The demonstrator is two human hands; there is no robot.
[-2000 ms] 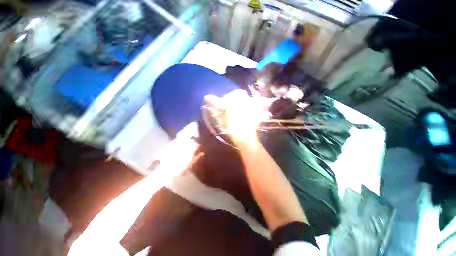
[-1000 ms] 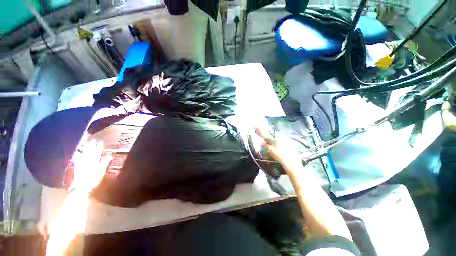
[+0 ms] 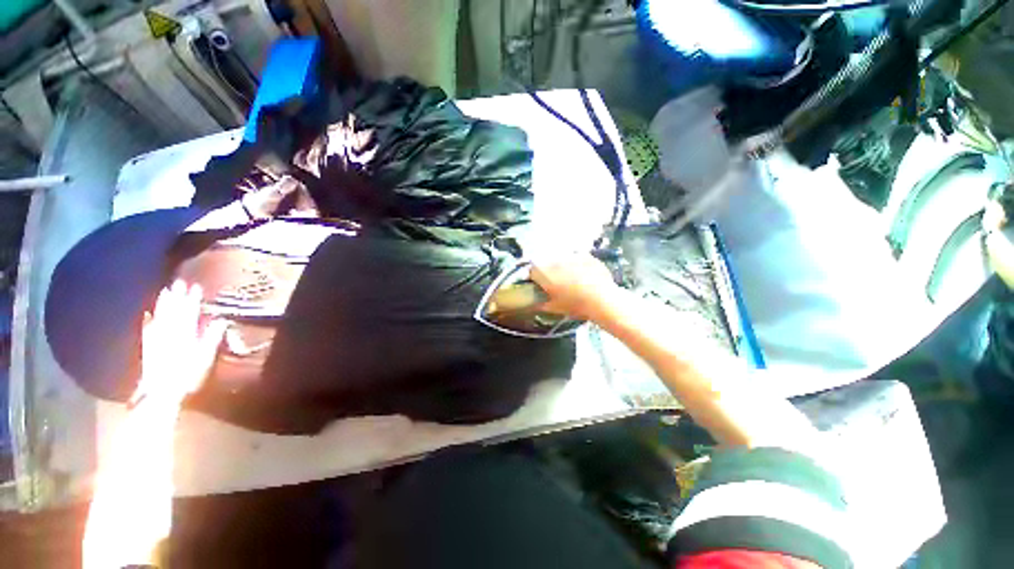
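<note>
A dark garment (image 3: 384,333) lies over the dark blue padded form (image 3: 95,300), its rear part bunched in shiny folds behind the form. My left hand (image 3: 180,339) lies spread on the garment near the form's left end, washed out by sun. My right hand (image 3: 573,287) is closed on the tan handle of the steam iron (image 3: 517,308). The iron's pale-rimmed, pointed sole faces left over the garment's right part; whether it touches the cloth I cannot tell.
A dark rest mat (image 3: 673,283) lies right of the form, with a blue strip (image 3: 736,295) beside it. A hose (image 3: 615,167) runs behind the iron. A blue block (image 3: 285,78) stands behind the garment. Another person's hand (image 3: 1001,222) shows at the right edge.
The iron in my right hand has moved left from the mat area onto the garment's right side. My left hand stays on the garment. The hose has shifted to behind the iron.
</note>
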